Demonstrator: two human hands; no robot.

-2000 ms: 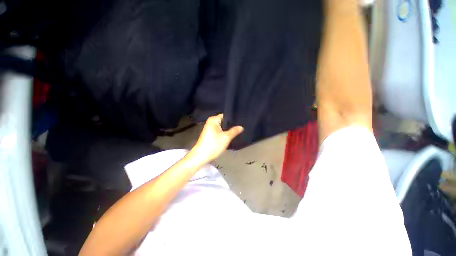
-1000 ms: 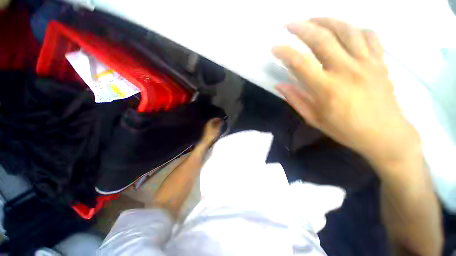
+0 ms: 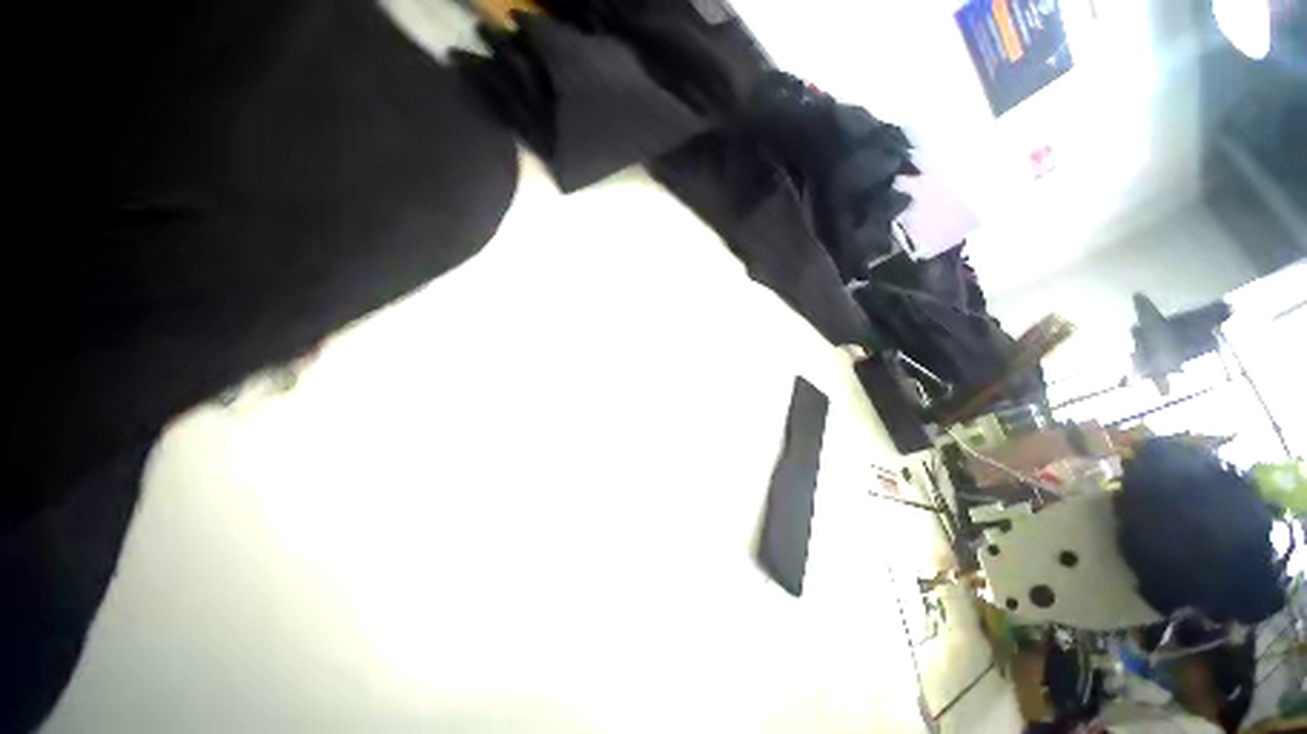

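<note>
A large black fabric panel (image 3: 273, 187) fills the upper left, close to the camera, with a curved lower edge over the white table (image 3: 473, 502). A small narrow black cut piece (image 3: 796, 488) lies alone on the table, right of the middle. Neither my left hand nor my right hand shows; whether they hold the panel behind or beyond the frame cannot be seen.
Black fabric pieces (image 3: 803, 187) are heaped along the table's far edge. The white sewing machine head (image 3: 1054, 566) stands at the right with a dark fabric bundle (image 3: 1201, 531) on it. A blue poster (image 3: 1015, 50) hangs at upper right.
The view has swung from the floor and red basket up to the table and machine. Both hands have left the picture. The black panel now spreads across the upper left.
</note>
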